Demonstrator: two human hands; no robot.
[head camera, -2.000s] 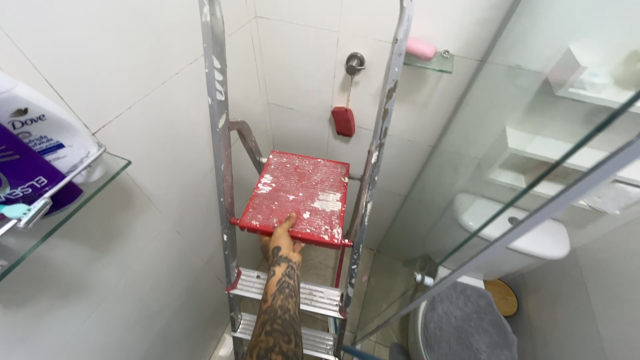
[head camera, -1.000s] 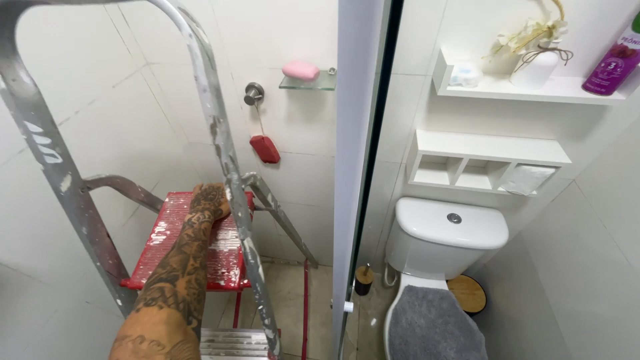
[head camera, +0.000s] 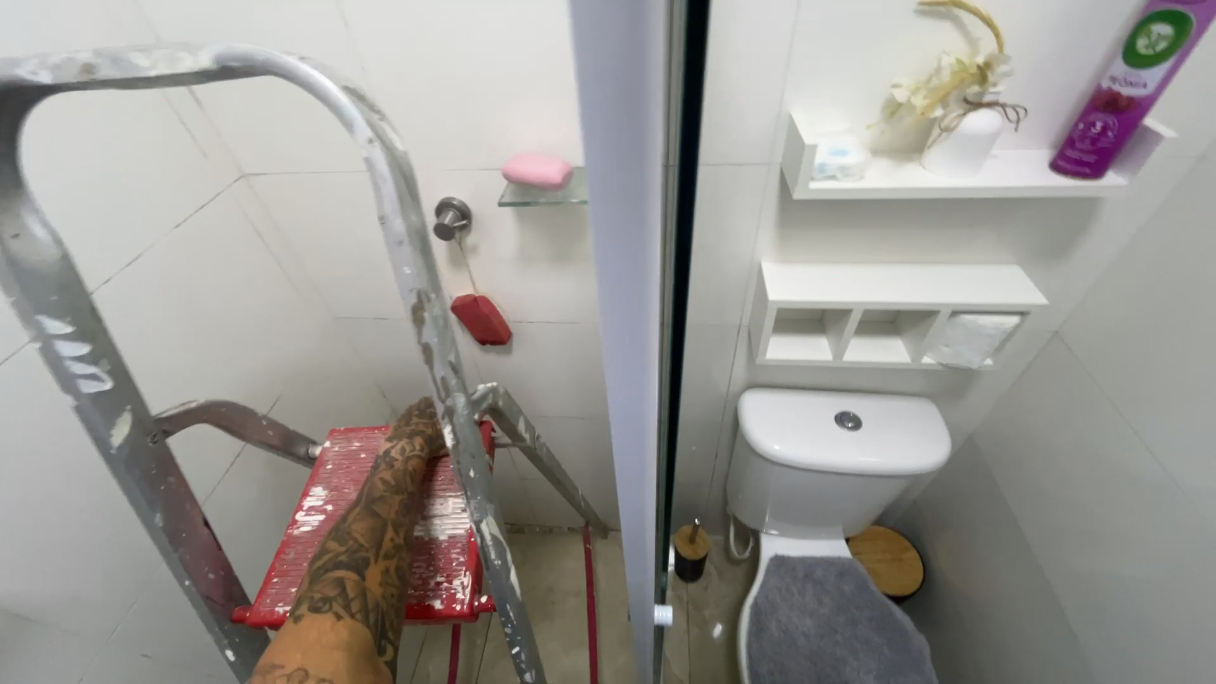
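Observation:
A paint-spattered metal stepladder stands at the left, its frame arching up past the red top platform. My tattooed left forearm crosses that platform from the bottom edge. At the platform's far right edge, my left hand is curled over the rim beside the right rail. The rail covers part of the hand, and its fingertips are hidden. White paint marks cover the ridged red surface. My right hand is out of view.
A shower door frame stands right of the ladder. Beyond it are a toilet, a brush holder and white shelves. Pink soap lies on a glass shelf; a red sponge-like block hangs from a wall knob.
My left hand has gone from the platform's near edge to its far right edge. The view has swung right, bringing the toilet and shelves fully in.

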